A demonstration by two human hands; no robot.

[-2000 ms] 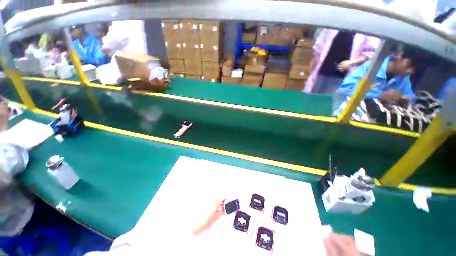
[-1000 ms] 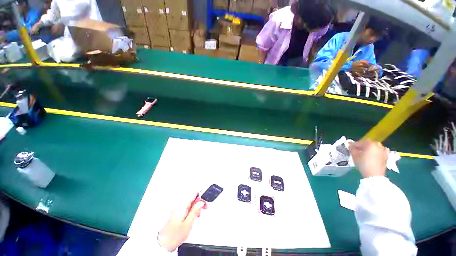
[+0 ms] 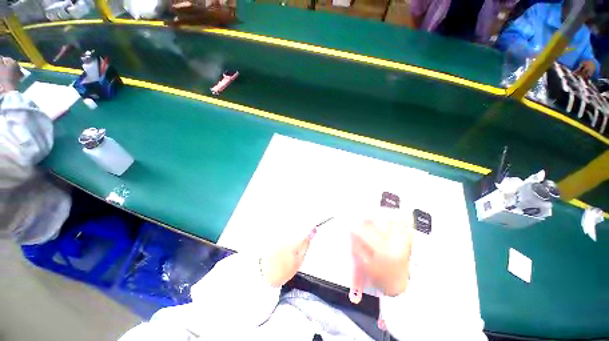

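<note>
My left hand [image 3: 286, 261] is at the near edge of the white board [image 3: 304, 166]. It holds a smartwatch [image 3: 324, 222], seen nearly edge-on, with a bit of pink at the fingers. My right hand [image 3: 384, 256] is blurred over the right part of the board; whether it grips anything cannot be told. A pink watch strap [image 3: 356, 283] shows below its fingers, over the board's near edge. Two black smartwatches lie beyond it, one at the back [image 3: 390, 200] and one to the right [image 3: 422, 220]. The other watches are hidden by my right hand.
Right: a white tissue box [image 3: 511, 206], dark pen holder [image 3: 491, 183] and white card [image 3: 519, 265]. Left: a translucent bottle [image 3: 110, 154] and a neighbour's sleeve [image 3: 23, 133]. A pink-strapped watch [image 3: 226, 81] lies on the conveyor beyond the yellow edge. Blue stools stand below the bench.
My right hand has moved from the tissue box to over the watches. My left hand still holds its watch, now turned edge-on. The view has shifted left and down.
</note>
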